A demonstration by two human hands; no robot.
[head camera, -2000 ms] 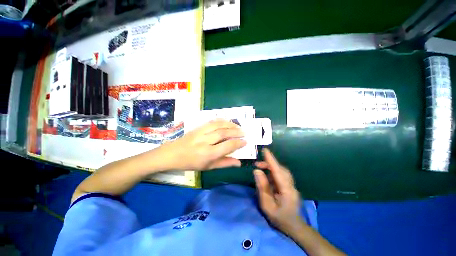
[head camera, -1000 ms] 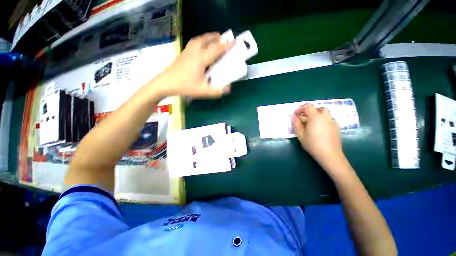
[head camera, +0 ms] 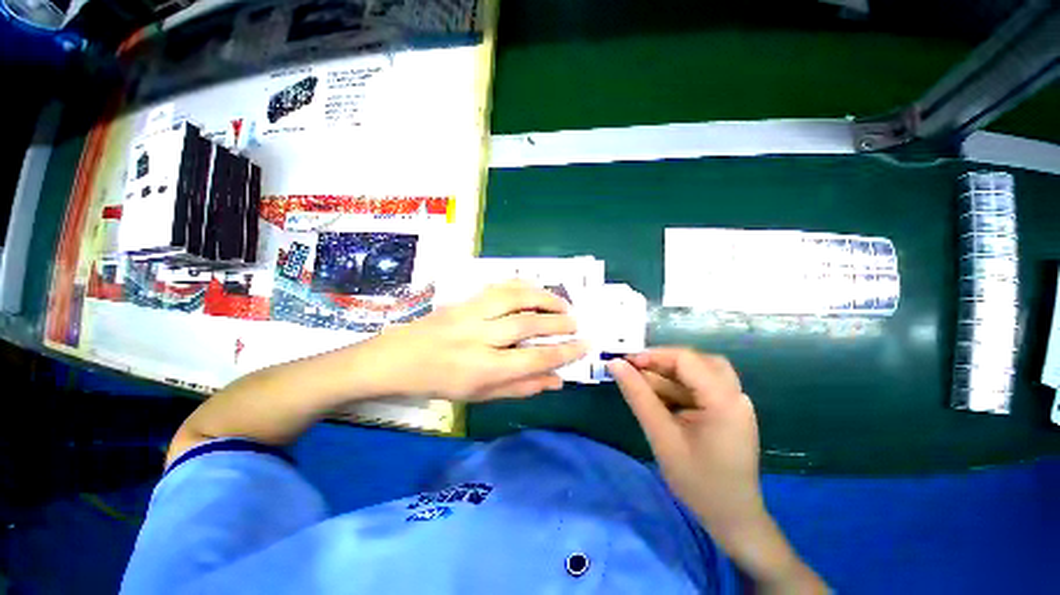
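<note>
A white hang-tab box (head camera: 591,274) lies flat on the green bench, its tab end pointing right. My left hand (head camera: 500,343) lies over the box with its fingers spread across the top and presses it down. My right hand (head camera: 695,424) is at the lower corner of the tab end, thumb and index finger pinched together; a sticker between them is too small to make out. A label sheet (head camera: 744,270) lies to the right, plain white at its left part and with a silvery grid at its right end.
A row of boxes (head camera: 215,203) stands on edge on the printed cardboard sheet (head camera: 349,151) at left. Spare label sheets (head camera: 986,291) lie further right. A white item (head camera: 1054,349) is cut off at the right edge. A metal rail (head camera: 686,140) and slanted post (head camera: 988,81) are behind.
My left hand has come down from above the rail onto the box on the bench; the box it carried is no longer seen. My right hand has moved left from the label sheet to the tab end.
</note>
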